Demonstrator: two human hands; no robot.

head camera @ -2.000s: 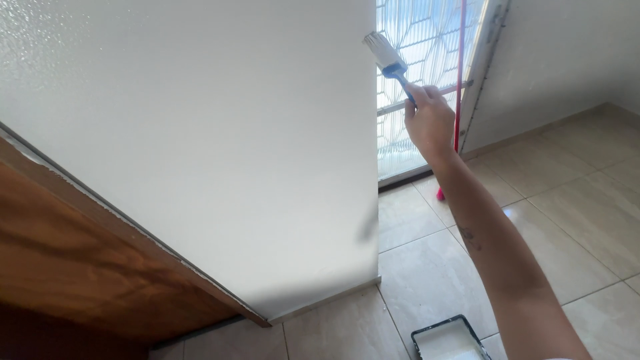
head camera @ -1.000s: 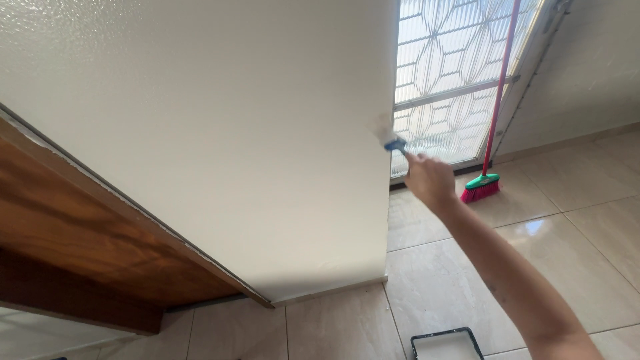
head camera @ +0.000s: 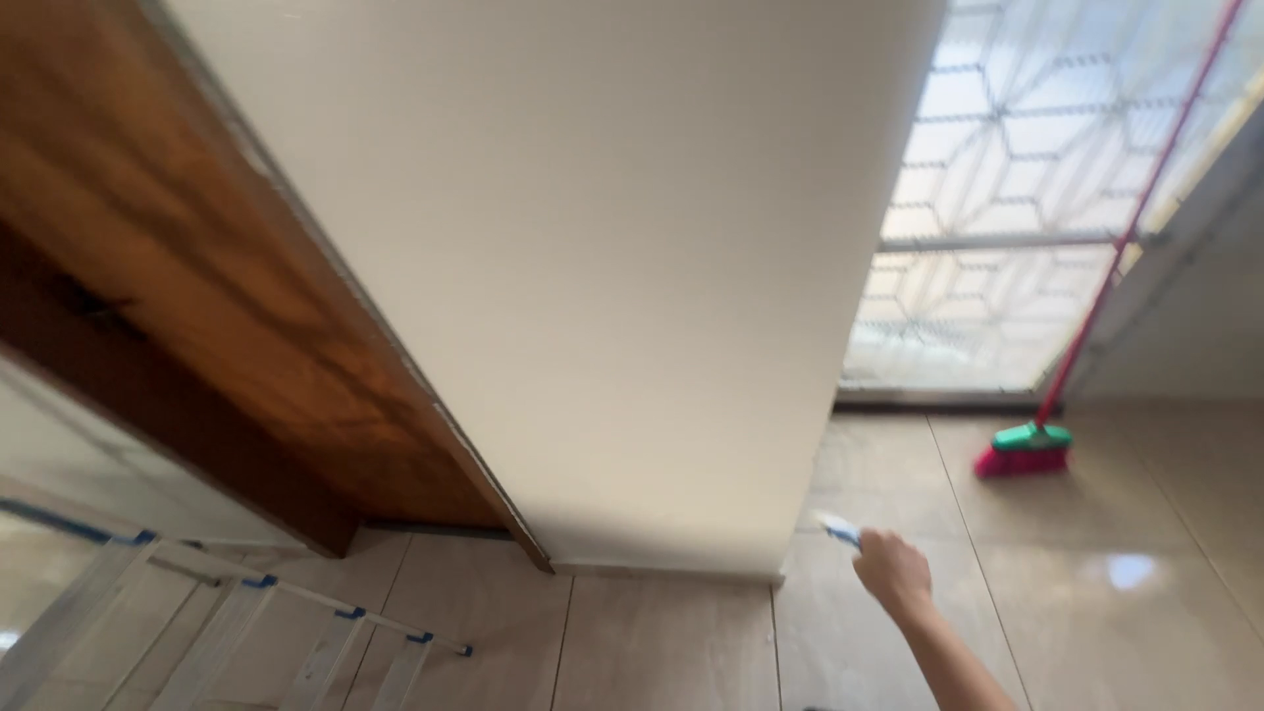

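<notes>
My right hand point(head camera: 894, 571) is closed around the handle of a paintbrush point(head camera: 835, 528) at the lower right. The brush has pale bristles and a blue part near the hand; motion blurs it. Its tip points left, close to the lower right edge of a smooth off-white wall point(head camera: 632, 296). Whether the bristles touch that edge I cannot tell. My left hand is out of view.
A metal stepladder point(head camera: 306, 662) with blue plastic fittings stands at the lower left, near a brown wooden door point(head camera: 296, 346). A broom point(head camera: 1027, 449) with a red handle leans by a patterned glass door point(head camera: 987, 197). Beige tiles point(head camera: 662, 632) cover the floor.
My right hand has moved down with the brush, from high along the wall's edge to near its foot. The view has shifted; the stepladder now shows, and the paint tray seen before is out of view.
</notes>
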